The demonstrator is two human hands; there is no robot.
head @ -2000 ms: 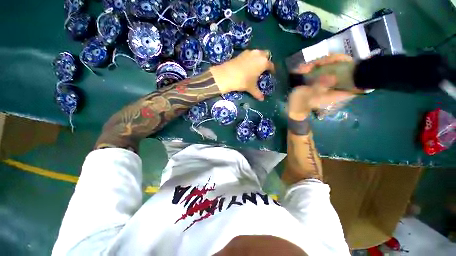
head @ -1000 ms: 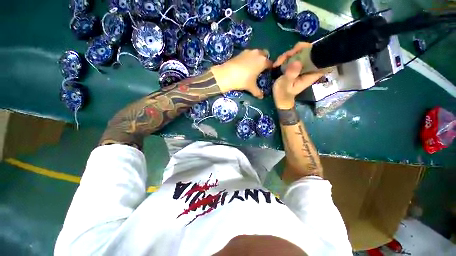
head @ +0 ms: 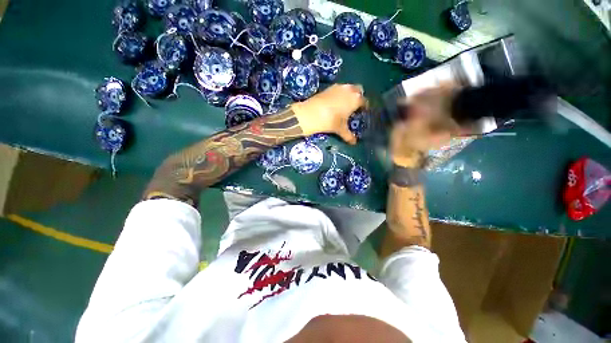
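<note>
My left hand (head: pixel 335 112) holds a round blue-and-white patterned unit (head: pixel 357 124) between its fingertips, above the green bench. My right hand (head: pixel 423 124) is blurred and closed around the grip of a black powered screwdriver (head: pixel 499 100), which lies tilted to the right. The driver's tip is blurred, between my hands and apart from the unit. The silver-white screw feeder (head: pixel 435 78) is partly hidden behind my right hand and the driver. Many more patterned units (head: pixel 300 81) with white cords are piled beyond and left of my left hand. Screws cannot be made out.
Several units, one of them pale-faced (head: pixel 306 156), lie by the bench's near edge. Two joined units (head: pixel 111 133) lie at the far left. A red plastic pack (head: pixel 584 188) is at the far right. An open cardboard box (head: pixel 492 278) stands below the near edge.
The driver and my right hand moved left to the unit, then back right, away from it. My left hand still holds the unit. The whole view has shifted slightly.
</note>
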